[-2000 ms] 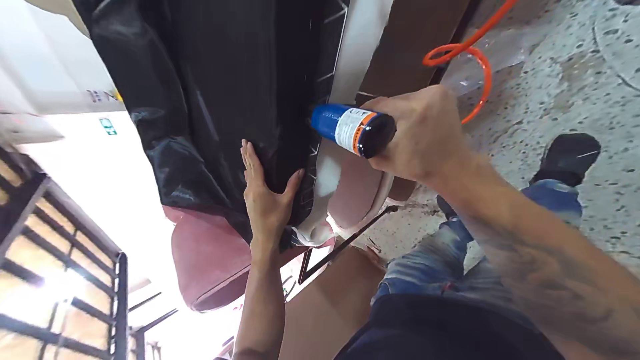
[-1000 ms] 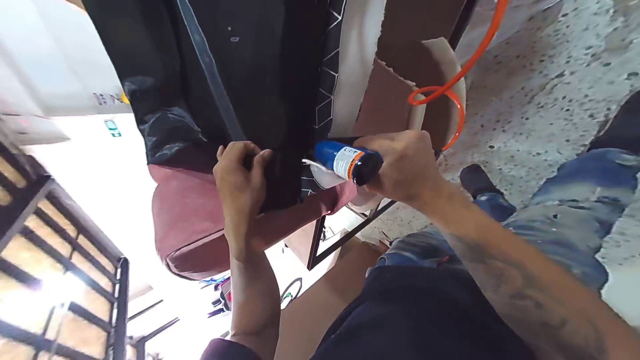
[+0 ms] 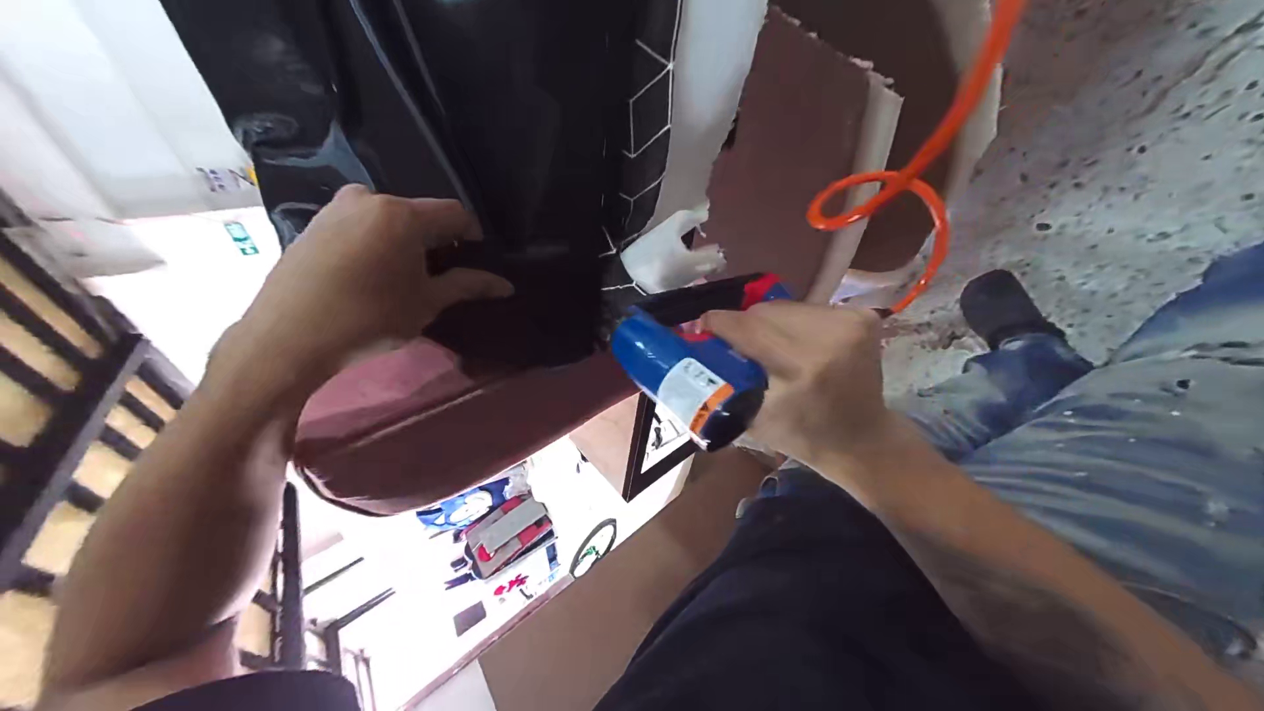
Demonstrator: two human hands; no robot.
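Observation:
My right hand point(image 3: 815, 370) grips a blue pneumatic staple gun point(image 3: 681, 370), its nose against the lower edge of black covering material point(image 3: 533, 168) on a piece of upholstered furniture. My left hand point(image 3: 370, 262) presses on that material to the left of the gun, thumb and fingers spread over a fold. Whether the fingers pinch the fold cannot be told. White zigzag stitching or cord point(image 3: 647, 118) runs along the right of the black material. A torn white flap point(image 3: 671, 252) lies just above the gun. Below the black edge is a maroon upholstered part point(image 3: 425, 425).
An orange coiled air hose point(image 3: 933, 168) hangs at the right of the furniture, near my right hand. Brown fabric or board point(image 3: 790, 148) with ragged edges is beside it. Speckled floor point(image 3: 1116, 168) lies to the right, and a dark slatted metal frame point(image 3: 74, 425) stands at the left.
The left hand was flat on the black material, then closed at its lower edge, and now spreads over a fold. The staple gun has moved to the lower edge. The view has shifted closer.

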